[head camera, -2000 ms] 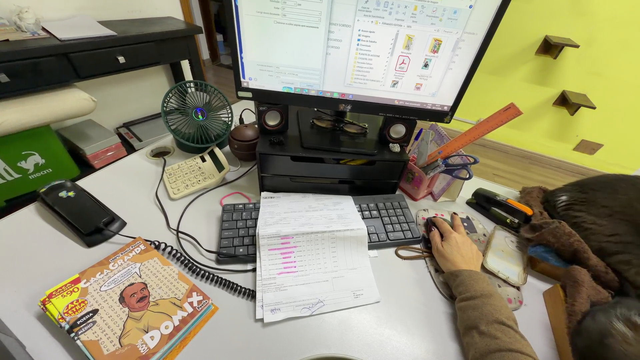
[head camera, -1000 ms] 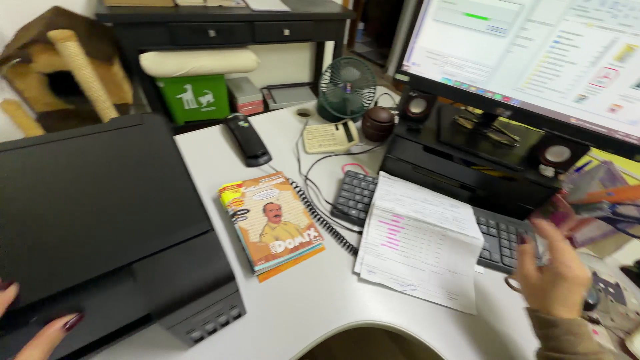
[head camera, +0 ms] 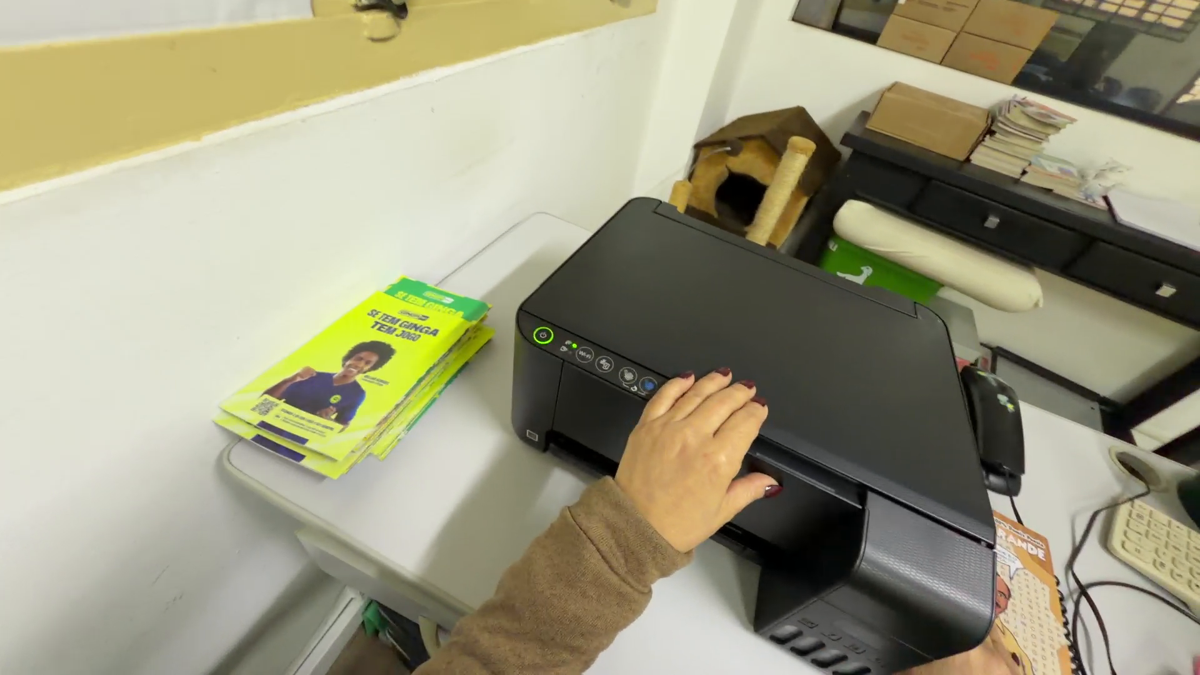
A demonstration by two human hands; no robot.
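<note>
My left hand (head camera: 696, 445) lies palm down on the front edge of a black printer (head camera: 750, 291), its fingertips on the lid beside the control panel and its thumb over the front. It grips nothing. The round power button (head camera: 543, 336) at the panel's left end glows green. At the bottom edge of the view, part of my right hand (head camera: 980, 658) shows by the printer's lower right corner; its fingers are hidden. Ink tank windows (head camera: 816, 647) line the printer's lower front.
Yellow-green leaflets (head camera: 352, 375) are stacked left of the printer. On its right are a black telephone handset (head camera: 996, 422), an orange magazine (head camera: 1027, 581), cables and a cream calculator (head camera: 1158, 539). Behind stand a cat house (head camera: 741, 178) with a post and a dark drawer table (head camera: 947, 206).
The view has swung left to the printer. My right hand has left the computer mouse it was on. My left hand, earlier at the view's left edge by the printer's front, now rests on the printer.
</note>
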